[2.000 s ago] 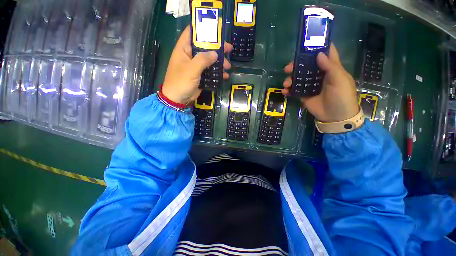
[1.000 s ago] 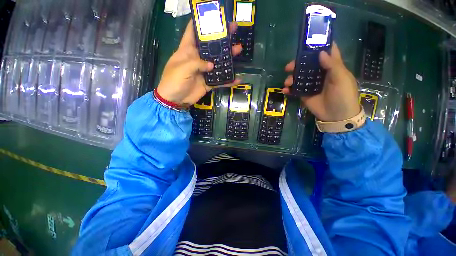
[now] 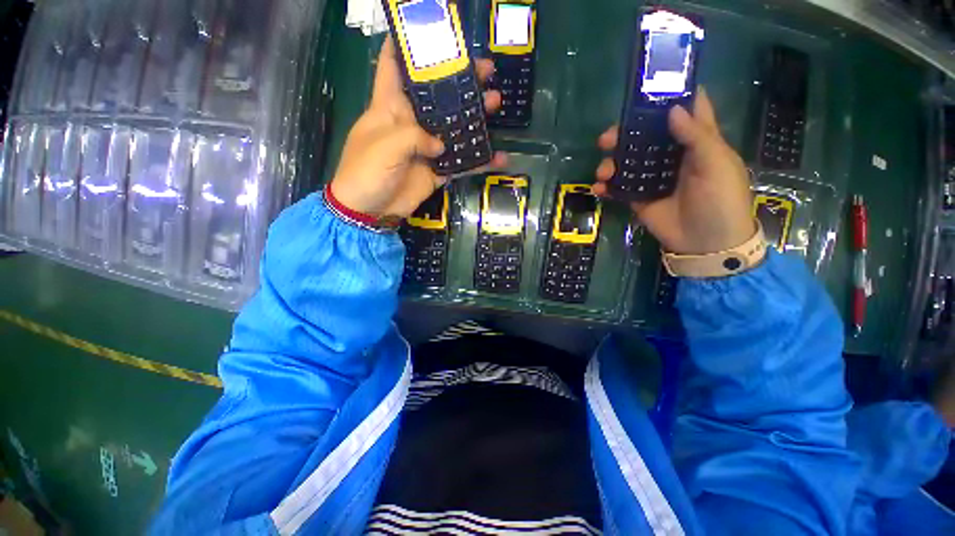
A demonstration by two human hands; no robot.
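My left hand [image 3: 385, 157] holds a yellow-framed keypad phone [image 3: 445, 89], its top tilted left, screen lit white and blue, my thumb at the side of its lower keys. My right hand [image 3: 696, 183] holds a black keypad phone [image 3: 651, 115] nearly upright, screen lit, my thumb beside the upper keys. Both are above a clear plastic tray [image 3: 524, 157]. In its pockets lie several yellow-framed phones [image 3: 503, 232], one at the back [image 3: 512, 63] with a lit screen, and an all-black phone [image 3: 782, 110] at the right. My right forearm partly hides the lower right phones.
Stacked clear blister trays [image 3: 136, 204] stand at the left. A red pen [image 3: 859, 262] lies right of the phone tray. White crumpled paper [image 3: 365, 15] is at the upper left. Another phone tray shows at the right edge. A person's blue sleeve [image 3: 901, 450] is at the lower right.
The left phone has turned from upright to tilted left, and my left thumb has moved from its upper keys to its lower side. The right phone has barely moved.
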